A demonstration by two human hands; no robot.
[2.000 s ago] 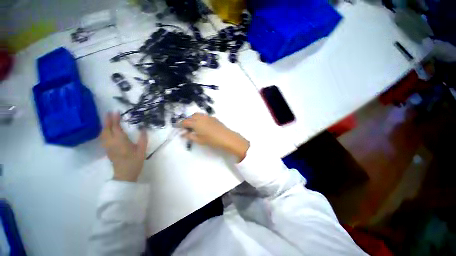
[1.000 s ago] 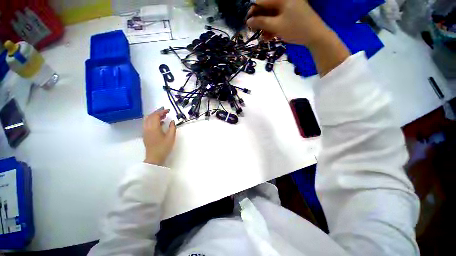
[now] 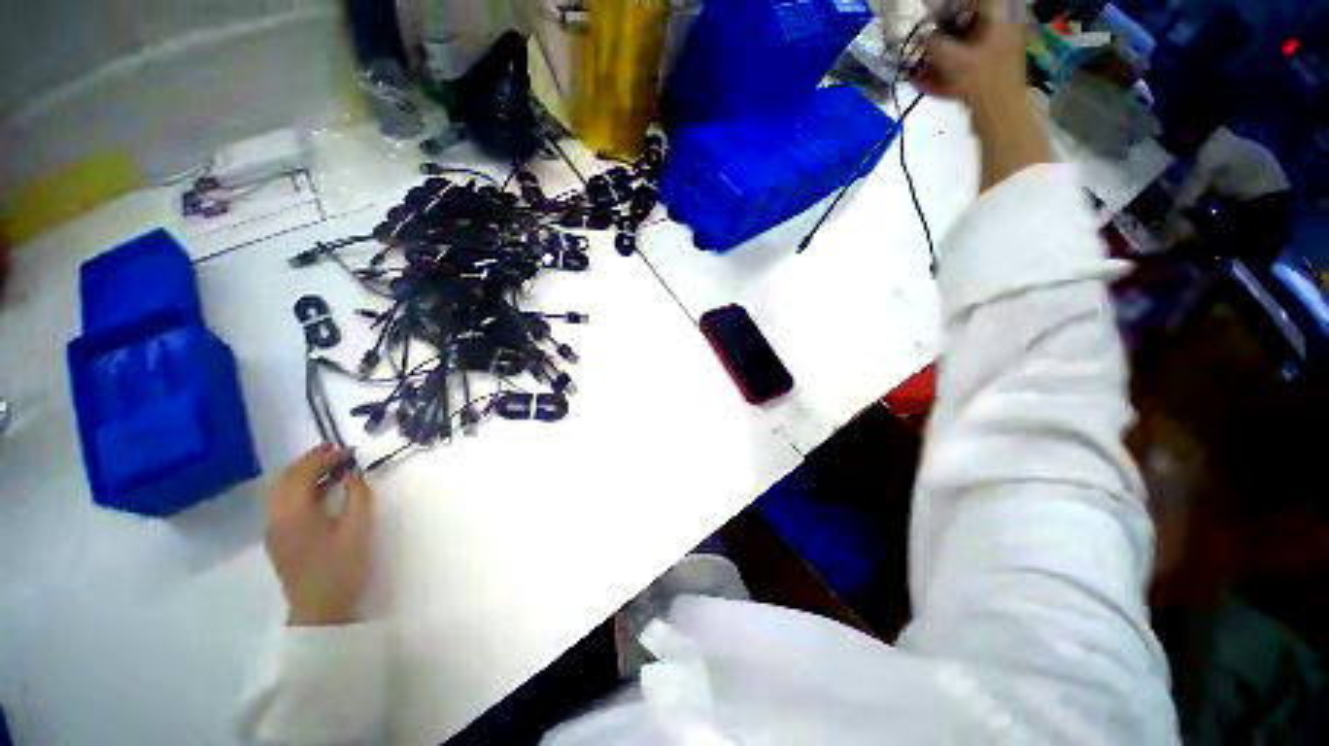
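Note:
Black USB cables lie in a tangled pile [image 3: 467, 277] on the white table. My left hand [image 3: 321, 539] is low at the pile's near left edge, its fingertips pinched on a black cable end [image 3: 338, 464]. My right hand [image 3: 974, 61] is raised at the upper right, away from the pile. It holds a thin black cable [image 3: 911, 168] whose ends hang down beside the blue stack; the grip is blurred. A stack of empty blue trays [image 3: 161, 408] stands left of the pile.
A red-edged phone [image 3: 746, 354] lies right of the pile. Larger blue tray stacks [image 3: 773, 161] stand at the far side, beside a yellow object [image 3: 620, 73]. A printed sheet [image 3: 255, 190] lies far left. A person [image 3: 1232, 182] is at the far right.
My right hand has moved farther right, with a cable now hanging from it. My left fingers have closed on a cable end. The view has shifted, so the table sits differently.

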